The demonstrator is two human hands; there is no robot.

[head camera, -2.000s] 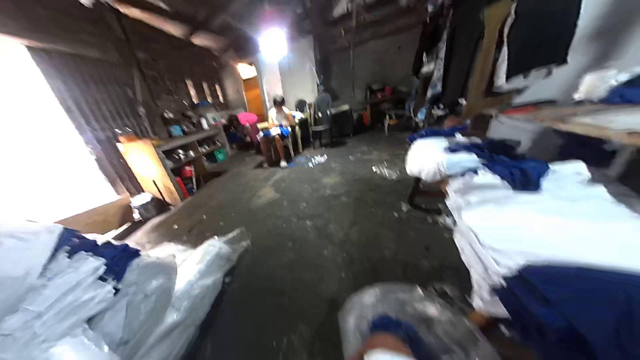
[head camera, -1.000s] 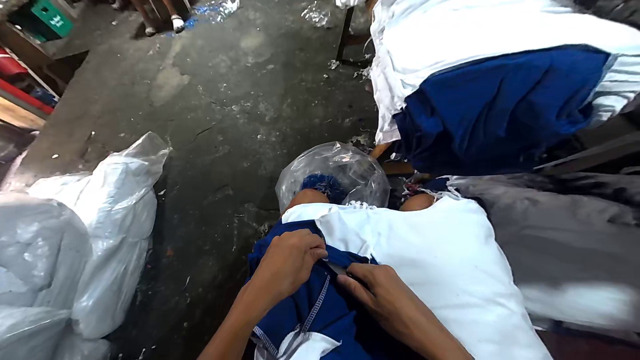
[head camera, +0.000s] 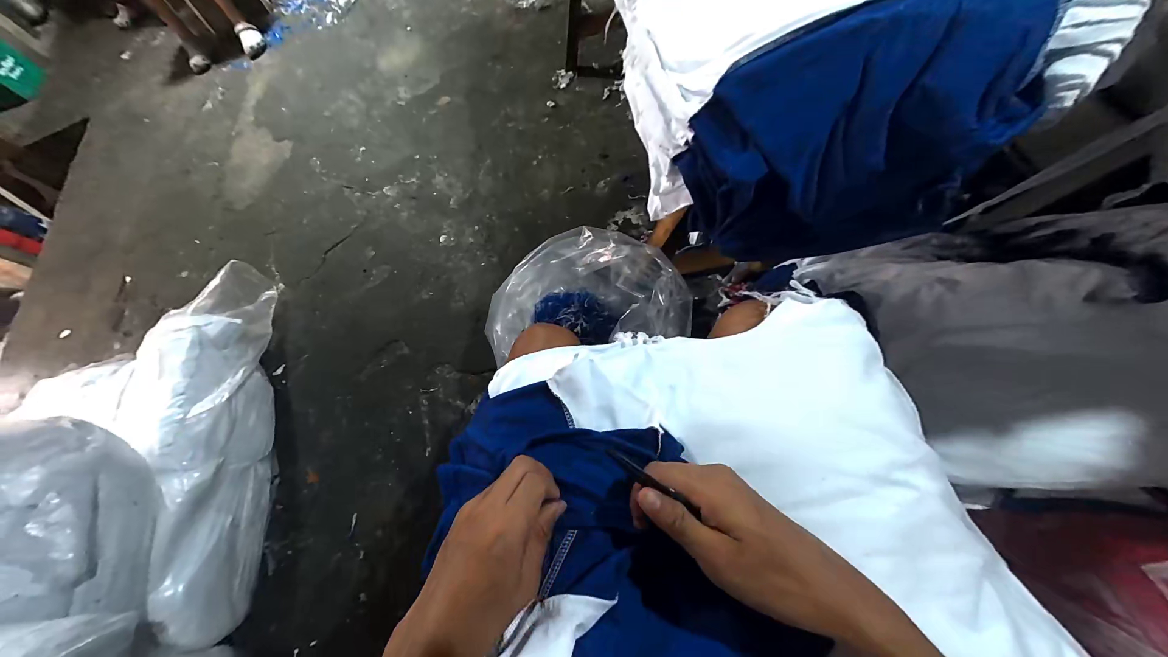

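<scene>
A white and blue garment lies across my lap, its white fabric [head camera: 757, 392] spread to the right and its blue fabric [head camera: 511, 429] bunched at centre. My left hand [head camera: 502, 529] pinches the blue fabric beside a light-stitched seam. In my right hand [head camera: 712, 520] is a thin dark pointed tool [head camera: 652, 479], perhaps thread snips, its tip over the blue cloth. Loose threads hang at the garment's upper edge, near my knees.
Past my knees stands a clear plastic bag [head camera: 593, 274] with blue thread scraps [head camera: 575, 312]. Plastic-wrapped white bundles [head camera: 205, 456] lie on the left. Blue and white garments [head camera: 867, 119] hang over a surface at upper right. Another person's feet [head camera: 246, 41] show at upper left.
The view has tilted far down from the room to my lap. Both hands have come into view on the blue cloth, and the dark tool now shows plainly in my right hand.
</scene>
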